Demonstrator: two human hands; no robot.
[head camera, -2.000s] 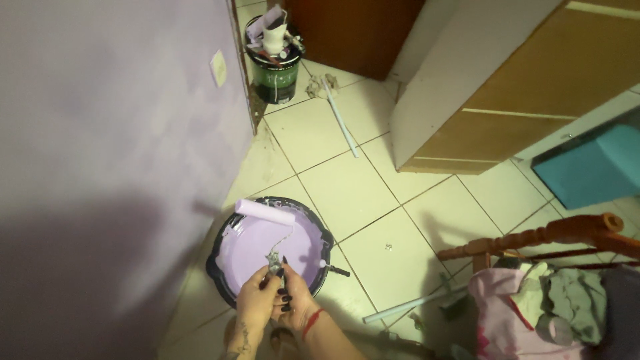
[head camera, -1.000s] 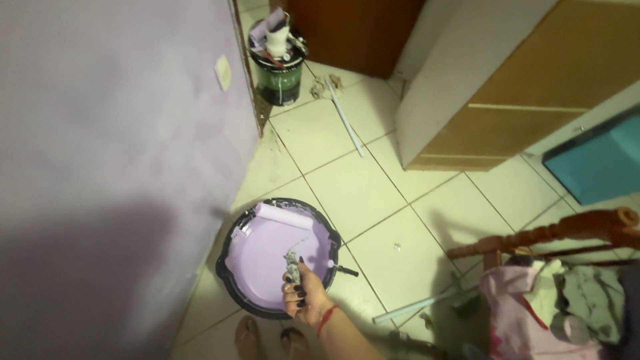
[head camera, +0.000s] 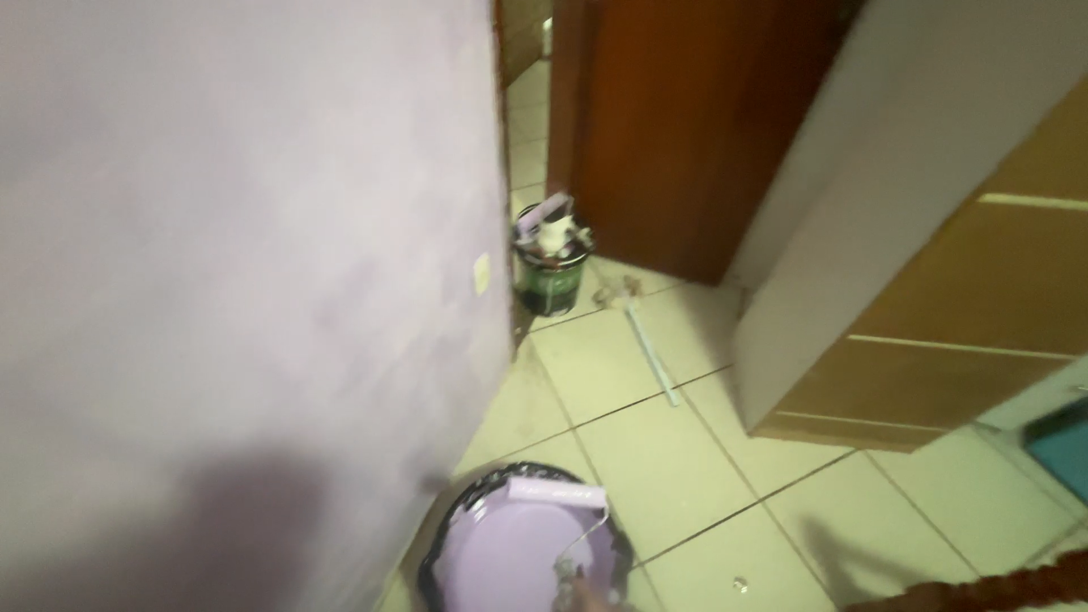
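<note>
A paint roller with a lilac-coated sleeve lies over the far inner side of a round black tub of lilac paint. One hand, which looks like my right hand, is closed on the roller's handle at the bottom edge; most of it is cut off and blurred. My left hand is out of view. To the left rises a wall with patchy lilac paint and a pale switch or outlet plate.
A green and black bucket with painting tools on top stands by the doorway. Beyond it is a brown door. A pale strip lies on the floor tiles. A tan-fronted cabinet stands at right, near a blue object.
Both hands were at the roller's handle two seconds ago; the left had left it one second ago. The view has tilted up, so the tub sits lower in frame.
</note>
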